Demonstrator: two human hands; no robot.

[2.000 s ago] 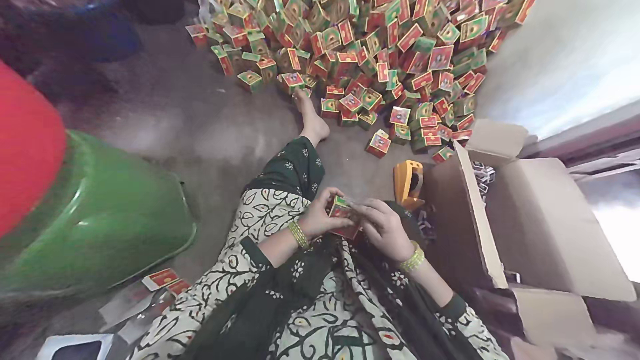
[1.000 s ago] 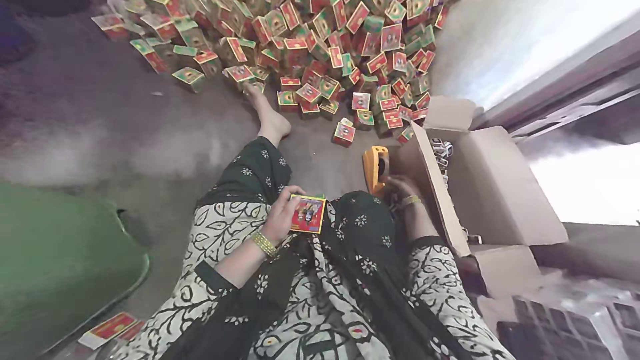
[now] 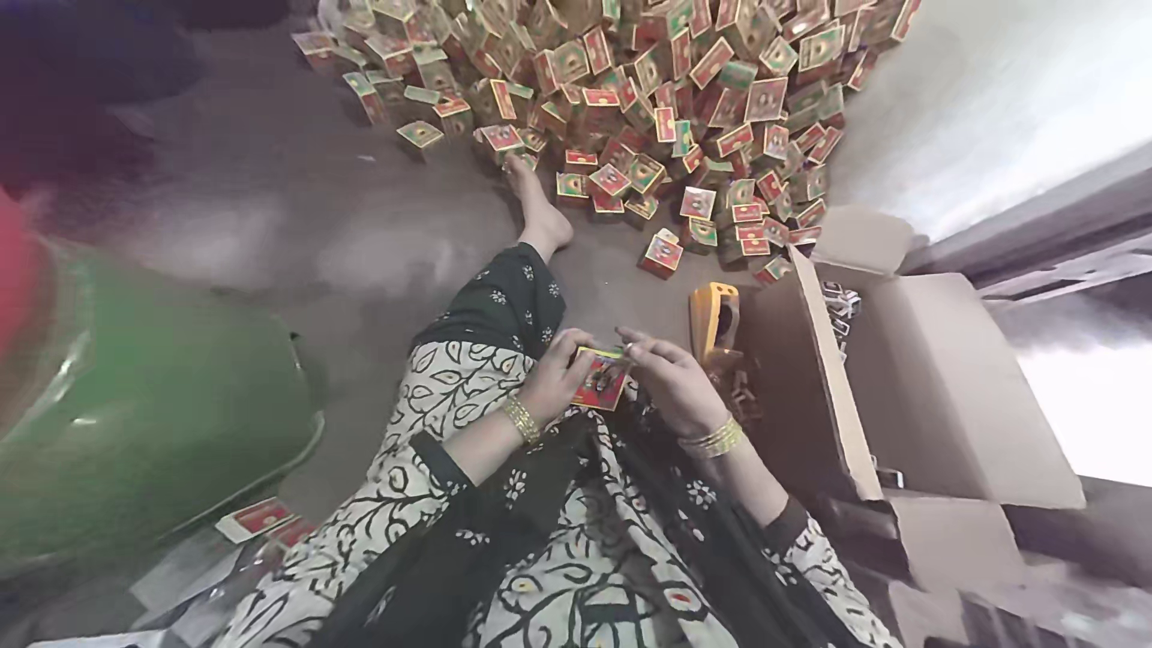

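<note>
A small red, green and yellow printed carton [image 3: 601, 382] sits over my lap at the middle of the view. My left hand [image 3: 556, 378] grips its left side. The fingers of my right hand [image 3: 670, 373] are at the carton's upper right edge; whether they hold a small part there is hidden. Right of my hands a yellow plastic object with a handle-like opening [image 3: 714, 319] stands on the floor beside an open cardboard box [image 3: 837, 387], which has small metal parts [image 3: 841, 310] inside.
Many similar small cartons [image 3: 621, 99] are heaped on the floor ahead, with one single carton [image 3: 663, 254] nearer me. A green plastic tub [image 3: 153, 387] stands at the left. Flat red cartons [image 3: 256, 519] lie at the lower left. My bare foot [image 3: 540, 211] touches the heap's near edge.
My right hand was beside the yellow object one second ago and is now back at the carton. My left hand has kept hold of a carton. The view has shifted.
</note>
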